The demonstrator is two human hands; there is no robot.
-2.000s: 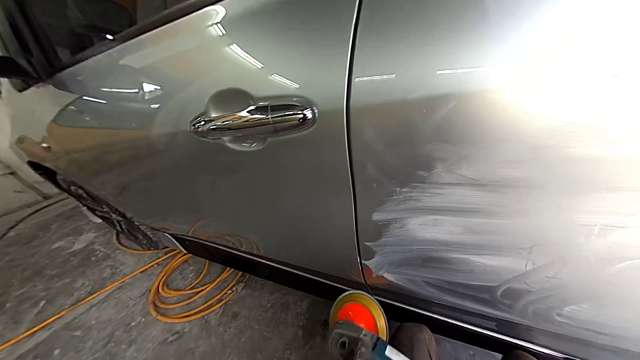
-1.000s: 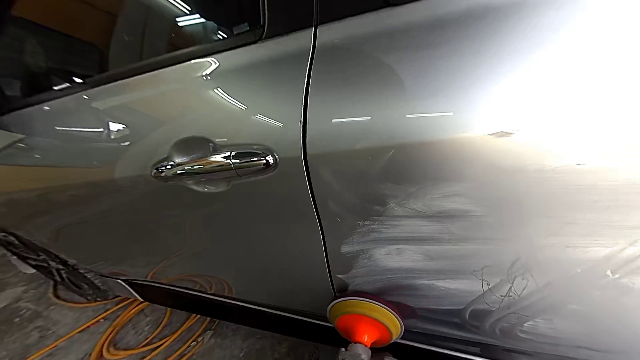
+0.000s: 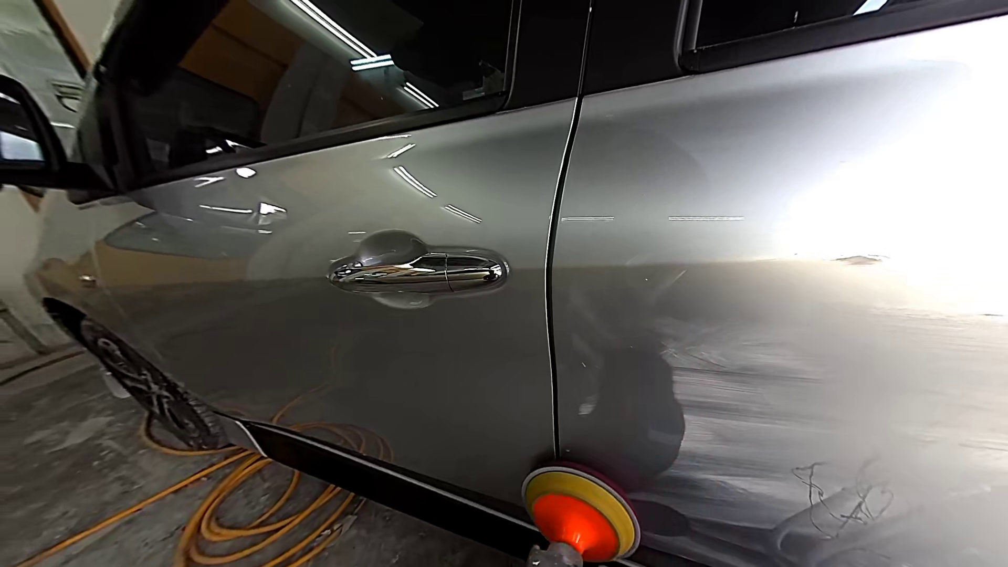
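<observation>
A power polisher's round pad (image 3: 583,512), yellow with an orange-red centre, stands at the bottom of the head view, close to the lower part of the car door gap. Whether it touches the panel cannot be told. Only the front end of the tool shows, and neither of my hands is in view. The silver-grey rear door (image 3: 756,378) bears whitish streaks and dark scribbled marks low on the right. Left of the gap, the smoother front door (image 3: 299,346) carries a chrome handle (image 3: 425,273).
An orange hose (image 3: 209,520) lies coiled on the concrete floor (image 3: 71,465) below the front door. The front wheel (image 3: 146,386) is at the left. A side mirror (image 3: 27,138) juts out at the upper left.
The pad stood low near the sill two seconds ago, with its tool body showing; it now appears higher against the door gap, tool body mostly out of frame. The view has shifted upward.
</observation>
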